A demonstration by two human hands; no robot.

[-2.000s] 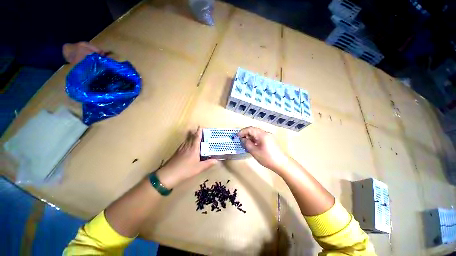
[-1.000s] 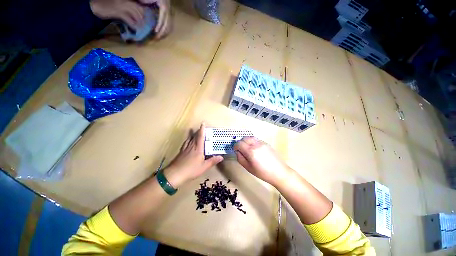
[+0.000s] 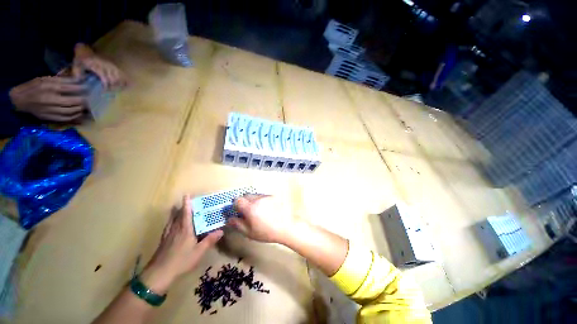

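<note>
A light grey metal enclosure [image 3: 212, 205] with rows of small holes on its top face lies on the table in front of me. My left hand [image 3: 183, 243] grips its left end, thumb at the near edge. My right hand [image 3: 258, 218] is over its right part, fingertips pressed together on the perforated face. Whether a screw is between those fingertips is hidden. A loose pile of small black screws [image 3: 228, 288] lies on the table just nearer to me than the enclosure.
A row of several enclosures [image 3: 272, 142] stands beyond my hands. More enclosures stand at right [image 3: 411, 237] and far right [image 3: 506, 234]. A blue plastic bag [image 3: 47, 196] of dark parts is at left. Another person's hands [image 3: 60, 95] hold a grey part at upper left. A clear bag [image 3: 171, 35] stands beyond.
The view has turned right, so everything on the table sits further left. The enclosure is tilted slightly in view, still under both hands. The other person's hands have moved with their grey part.
</note>
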